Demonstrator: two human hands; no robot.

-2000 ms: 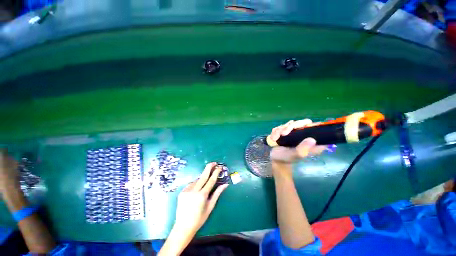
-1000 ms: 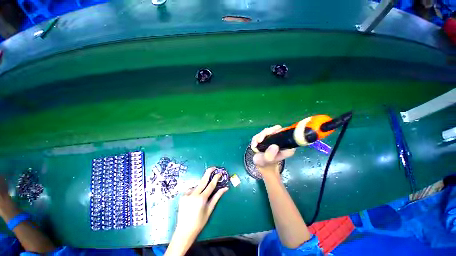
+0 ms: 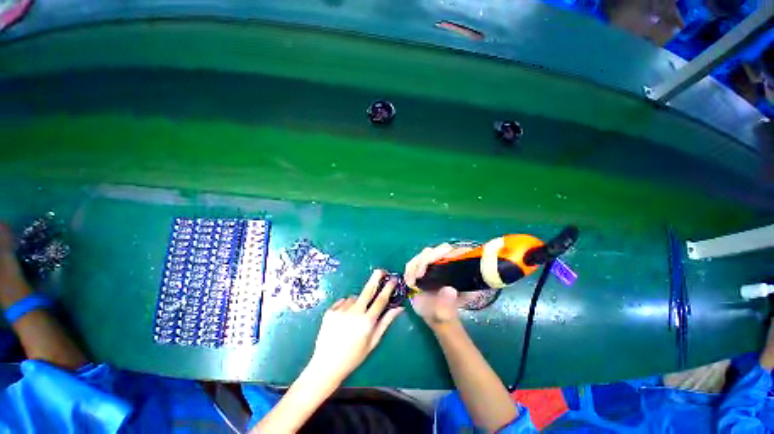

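My left hand (image 3: 350, 332) holds a small round black unit (image 3: 395, 291) on the bench with its fingertips. My right hand (image 3: 437, 292) grips the orange and black electric screwdriver (image 3: 475, 269), which has a pale tape band. The screwdriver's front end is at the unit, mostly hidden by my fingers; whether it touches is unclear. A small yellow piece (image 3: 413, 292) shows between my hands. The round screw dish (image 3: 482, 298) is partly hidden behind my right hand and the screwdriver.
Blue-and-white circuit boards (image 3: 210, 282) and loose metal parts (image 3: 303, 275) lie left. Two black units (image 3: 381, 112) (image 3: 508, 130) sit on the belt. A purple piece (image 3: 563, 272), black cord (image 3: 530, 326) and dark bundle (image 3: 679, 297) lie right. Another person's arm (image 3: 36, 318) is far left.
My right hand has brought the screwdriver left and down from over the dish to the unit. My left hand still holds the unit. The camera view has shifted.
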